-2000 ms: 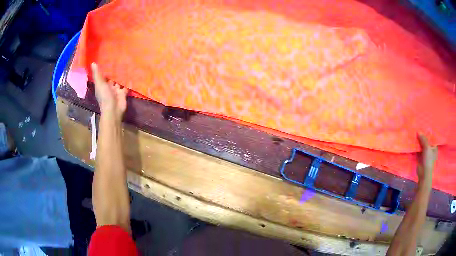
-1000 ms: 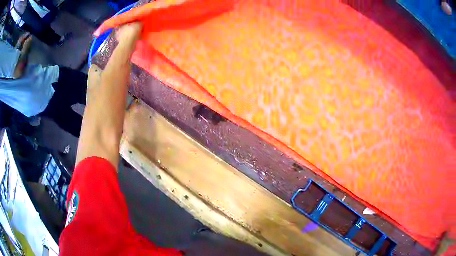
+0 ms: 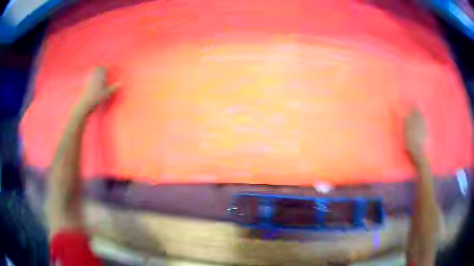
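The orange-red sheet material [image 3: 249, 109] lies spread wide across the maroon board [image 3: 171, 200], looking yellow in the middle under glare. The frame is strongly blurred. My left hand [image 3: 97, 88] is over the left part of the sheet, its thumb apart from the other fingers. My right hand [image 3: 415, 132] is over the right part of the sheet, its fingers blurred. Whether either hand presses on or grips the sheet cannot be told. The narrow blue cutting die [image 3: 317, 212] with crossbars lies along the board's near edge, between my forearms.
The worn wooden table edge [image 3: 182, 236] runs along the bottom. A small white scrap [image 3: 323, 187] lies between the sheet and the die. Another white piece [image 3: 462, 182] is at the right end of the board. Blurred blue parts show in both top corners.
The view has swung level and blurred. The sheet's left end, folded and raised a second ago, now lies spread out. My right hand, almost out of view then, is over the sheet's right part.
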